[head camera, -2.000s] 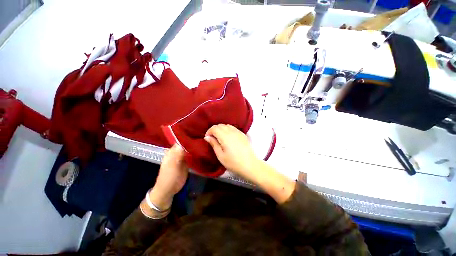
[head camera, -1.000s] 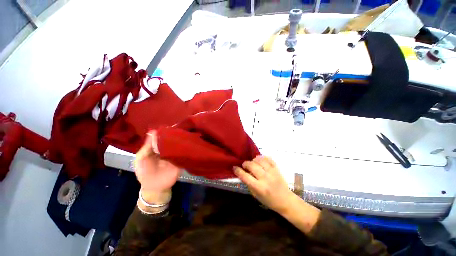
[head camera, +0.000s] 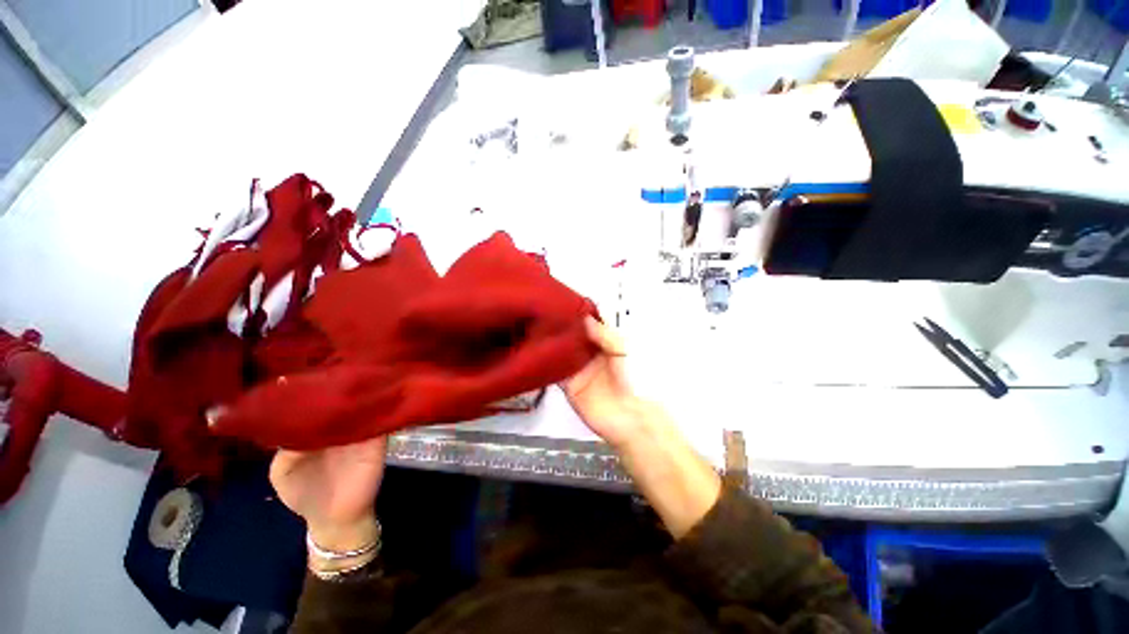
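A dark-red garment piece (head camera: 458, 334) is stretched between my hands above the table's front edge, with a dark fold opening in its middle. My left hand (head camera: 332, 477) is under its lower left edge; the cloth hides its fingertips. My right hand (head camera: 599, 382) pinches its right end between thumb and fingers. A bundle of red pieces with white strips (head camera: 266, 279) lies at the left, touching or joined to the held piece; I cannot tell which.
The white sewing machine head (head camera: 792, 149) stands right of the cloth, with a dark phone-like slab (head camera: 817, 235) under a black strap (head camera: 910, 149). Black snips (head camera: 961, 357) lie on the table at right. A pale roll (head camera: 175, 518) sits on dark cloth, lower left. A measuring strip (head camera: 867, 492) runs along the front edge.
The red piece is spread wider and has shifted left, and its pale zipper line no longer shows. My left hand moved left and down; my right hand moved slightly left and up.
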